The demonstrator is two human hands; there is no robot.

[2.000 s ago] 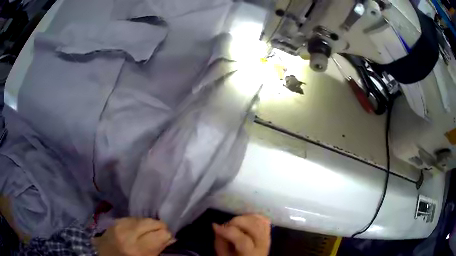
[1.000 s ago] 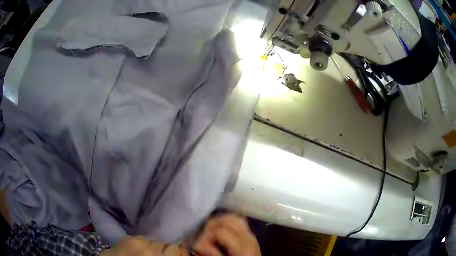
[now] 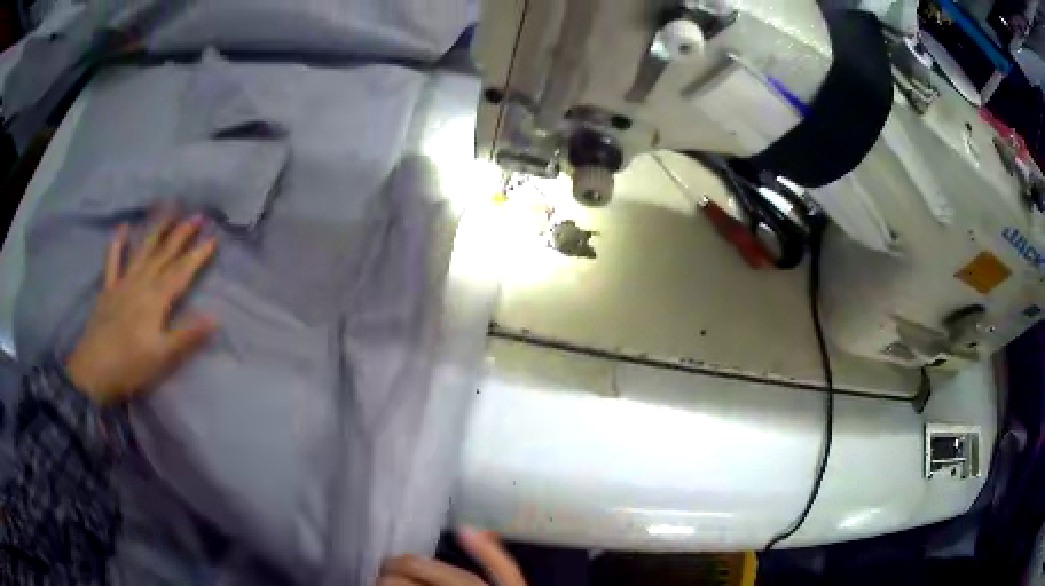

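The grey garment panel (image 3: 275,378) lies over the left part of the table and hangs past its front edge. A grey pocket flap (image 3: 229,177) stands off it at the upper left. My left hand (image 3: 143,309) lies spread and flat on the cloth just below the flap. My right hand (image 3: 453,565) is at the bottom edge of the picture, partly cut off, at the lower end of the cloth; whether it grips the cloth is unclear. The sewing machine's needle area (image 3: 504,172) glows under the lamp, right of the cloth.
The red-handled tool (image 3: 737,234) and black scissors (image 3: 779,223) lie right of the needle. A dark scrap (image 3: 573,238) lies on the machine bed. A black cord (image 3: 827,389) crosses the table front. A yellow crate (image 3: 722,569) shows below the edge. The machine head (image 3: 733,92) stands behind.
My left hand has moved from the front edge up onto the cloth and opened. My right hand has moved slightly left and down. The view has shifted, and the machine appears further left.
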